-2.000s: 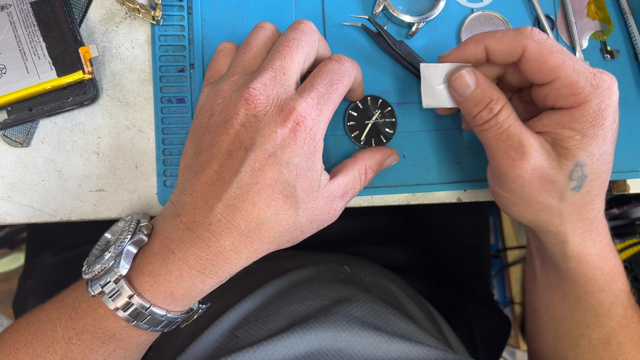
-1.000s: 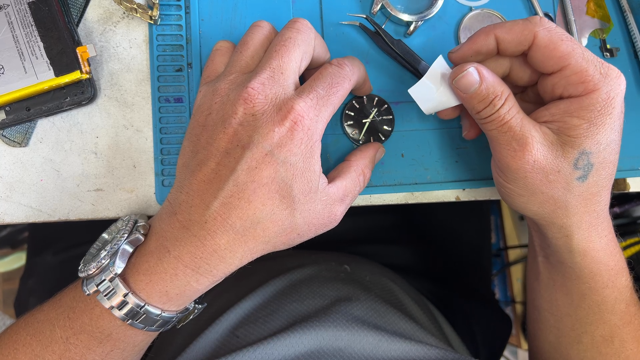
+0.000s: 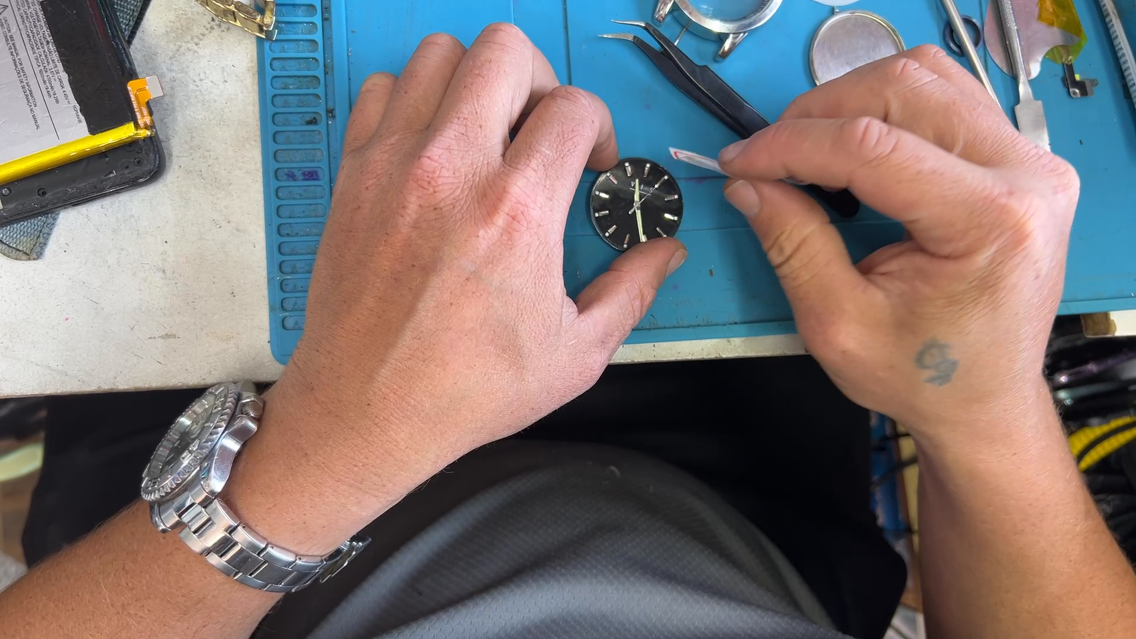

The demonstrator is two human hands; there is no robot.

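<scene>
On the blue silicone work mat (image 3: 710,302) lies a black watch dial with hands (image 3: 636,204), its face up. My left hand (image 3: 461,231) has it between index finger at the upper left edge and thumb at the lower edge. To the right, my right hand (image 3: 914,213) pinches a small white piece (image 3: 697,161), seen nearly edge-on with a reddish mark, between thumb and index finger. Its tip is near the dial's upper right, apart from it. Black curved tweezers (image 3: 701,84) lie behind, partly covered by my right hand.
A steel watch case (image 3: 726,12) and a round metal case back (image 3: 854,44) lie beyond the tweezers. Metal tools (image 3: 1014,62) are at the upper right. An opened phone (image 3: 71,98) rests on the white table at the left, near a gold-coloured metal bracelet (image 3: 244,13).
The white piece has turned from showing its flat side to nearly edge-on, and my right hand has moved left toward the dial. The dial has turned between my left fingers.
</scene>
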